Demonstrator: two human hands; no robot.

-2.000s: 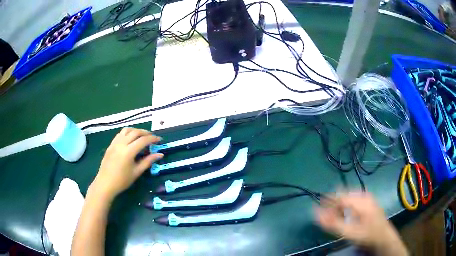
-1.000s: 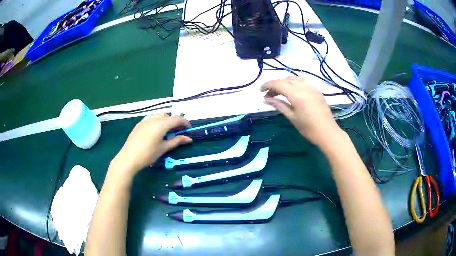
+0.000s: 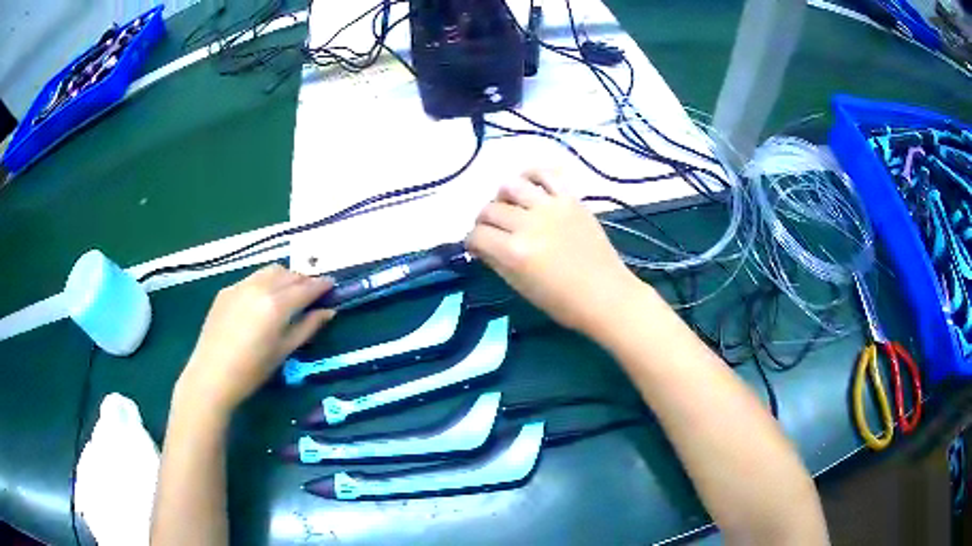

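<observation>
Several black and light-blue 3D printing pens lie in a row on the green bench. My left hand (image 3: 259, 328) grips the tip end of the farthest pen (image 3: 397, 275), whose black face with pale buttons is up. My right hand (image 3: 540, 247) is at that pen's rear end with fingers bent together; clear filament (image 3: 682, 259) runs from near this hand to a loose coil on the right. What the right fingertips pinch is hidden. The nearest pen (image 3: 442, 477) and the others lie untouched, light-blue side up, tips to the left.
A black box (image 3: 469, 59) with cables stands on the white board (image 3: 362, 160). Scissors (image 3: 887, 392) lie beside the blue bin (image 3: 895, 256) at right. A pale cylinder (image 3: 109, 303) and crumpled white cloth (image 3: 117, 475) are at left. A grey post (image 3: 759, 75) stands behind the filament coil.
My right hand has moved from the bench's right side, over the white board, to the farthest pen's rear. My left hand has turned that pen button side up. The camera view has shifted.
</observation>
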